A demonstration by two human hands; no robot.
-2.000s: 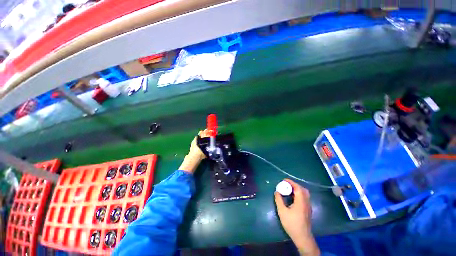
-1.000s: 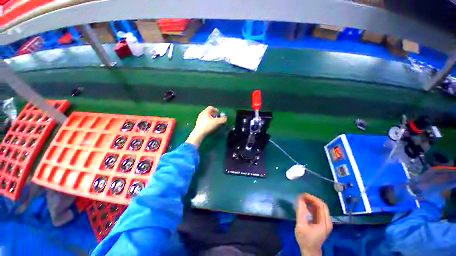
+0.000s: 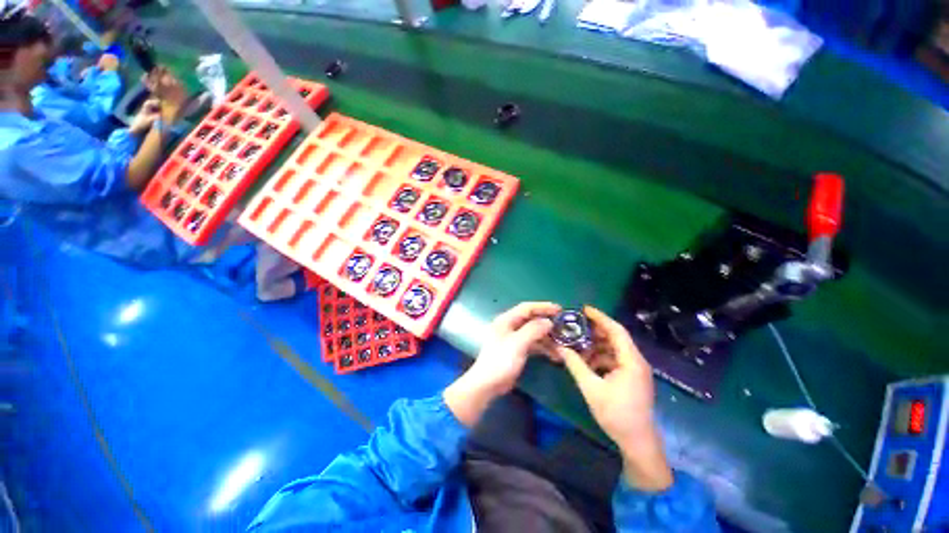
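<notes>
A round dark part with a silver ring is held at the bench's near edge, low in the middle of the view. My left hand grips it from the left with the fingertips. My right hand holds it from the right. The black toggle press stands to the right, its red handle up. The white squeeze bottle lies beside it. An orange-red tray to the left has round parts in its right-hand columns and bare pockets at left.
Another filled tray lies further left, and one sits lower down. A blue control box is at the right edge. Loose round parts and whitish bags lie beyond. Another person sits at upper left.
The view has swung left and down. My left hand has come back from beyond the press to the near edge. Both hands now meet on the round part; the bottle lies where it was released.
</notes>
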